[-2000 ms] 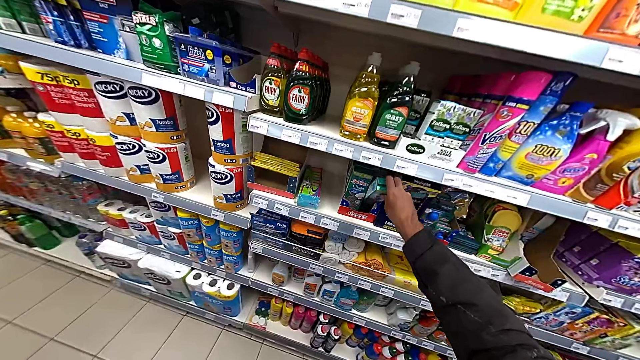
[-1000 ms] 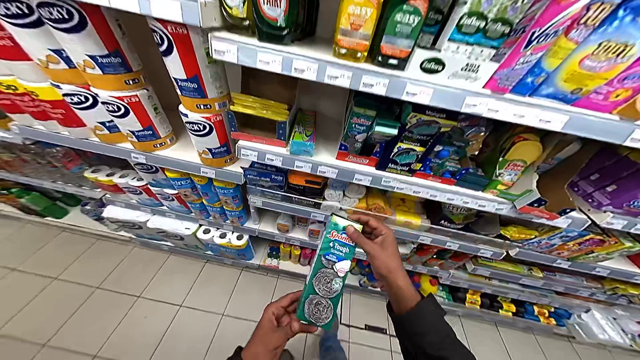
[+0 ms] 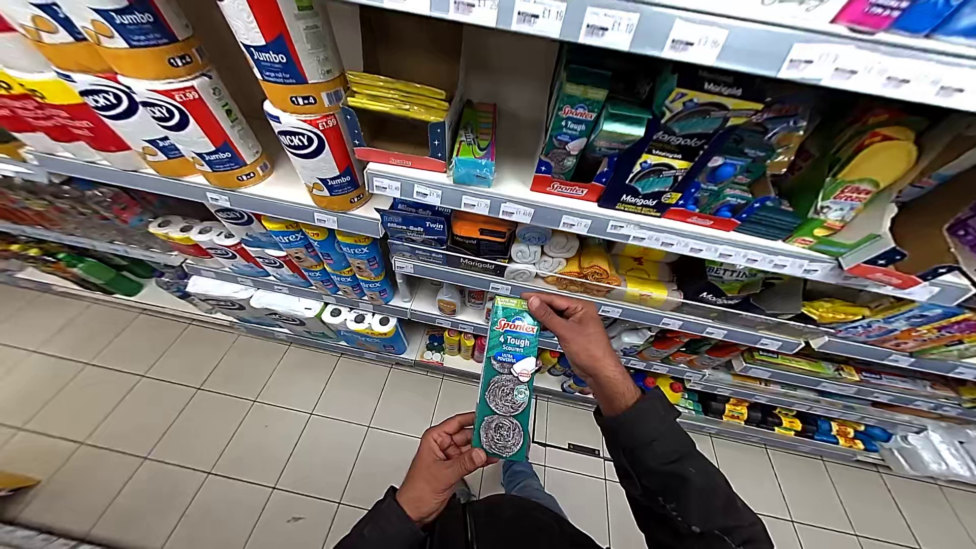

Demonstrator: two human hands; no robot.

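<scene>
Between my two hands stands a long green Spontex pack of metal scourers (image 3: pixel 507 381), its printed front facing me. My left hand (image 3: pixel 446 465) grips its lower left edge, thumb in front. At the upper right corner, my right hand (image 3: pixel 572 335) holds it with thumb and fingers. Beyond the pack, on the shelf, a similar Spontex scourer pack (image 3: pixel 572 122) sits in a red-fronted display box, beside Marigold packs of scourers (image 3: pixel 663 152).
Shelving with a grey price-label edge (image 3: pixel 671 240) runs across the view. Rolls of kitchen paper (image 3: pixel 316 156) stand at left, a sponge pack (image 3: pixel 474 145) nearer the middle. Rolled cloths (image 3: pixel 560 244) lie on a lower shelf. Below is a tiled floor (image 3: pixel 305 412).
My right hand, at the shelf two seconds ago, has come down and back. Both hands have held the green pack since the one-second-old frame, and it is now more upright.
</scene>
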